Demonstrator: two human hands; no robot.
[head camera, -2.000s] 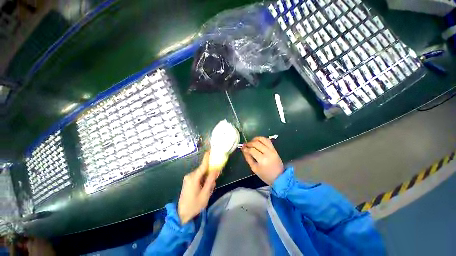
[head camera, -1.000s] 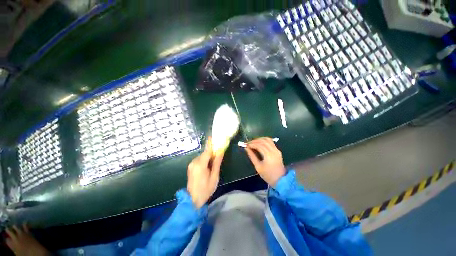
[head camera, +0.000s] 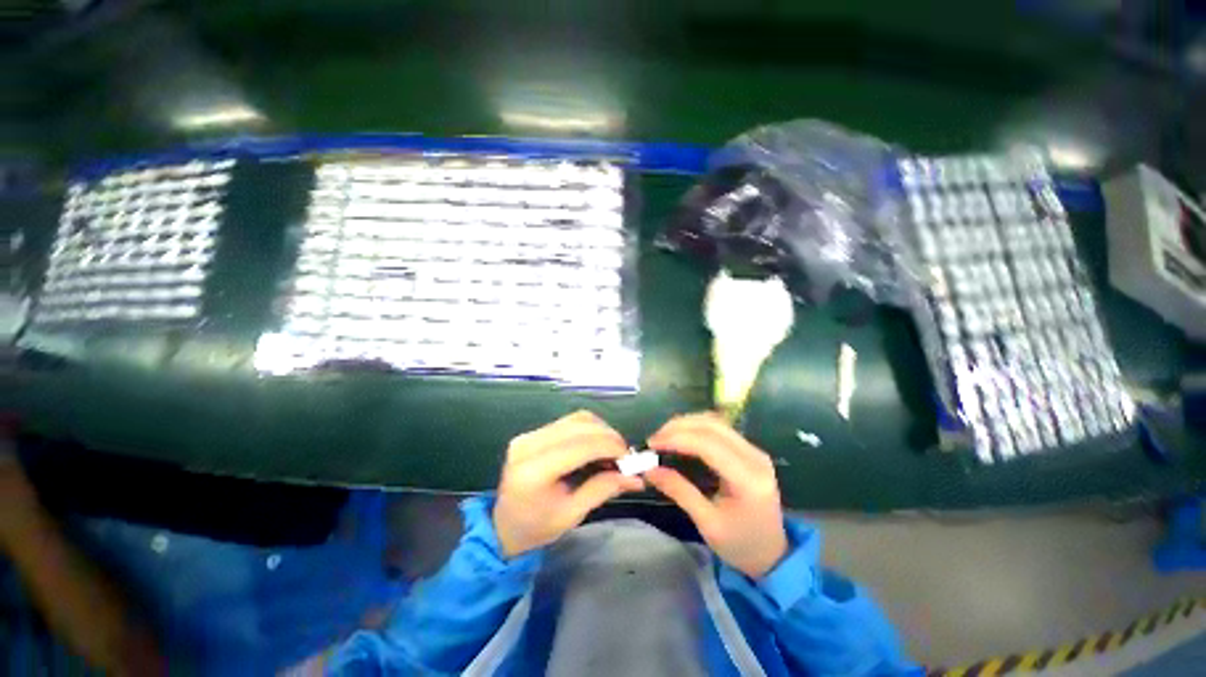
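A small white housing (head camera: 638, 462) is pinched between the fingertips of both hands near the bench's front edge. My left hand (head camera: 566, 483) holds its left side. My right hand (head camera: 721, 487) holds its right side. The white and yellow squeeze bottle (head camera: 749, 324) lies on the bench beyond my right hand, its narrow yellow end towards me. A large tray of white pieces (head camera: 463, 271) lies ahead to the left. Fine detail of the housing is blurred and partly covered by fingers.
A second tray (head camera: 1018, 304) lies at the right, a smaller tray (head camera: 139, 245) far left. A clear bag with dark contents (head camera: 794, 212) lies behind the bottle. A white strip (head camera: 846, 381) and tiny white piece (head camera: 808, 438) lie right. A light box (head camera: 1157, 251) stands far right. A neighbour's arm (head camera: 60, 569) shows lower left.
My left hand has let go of the bottle, which now lies on the bench, and has joined my right hand at the white housing. The view has turned and shifted.
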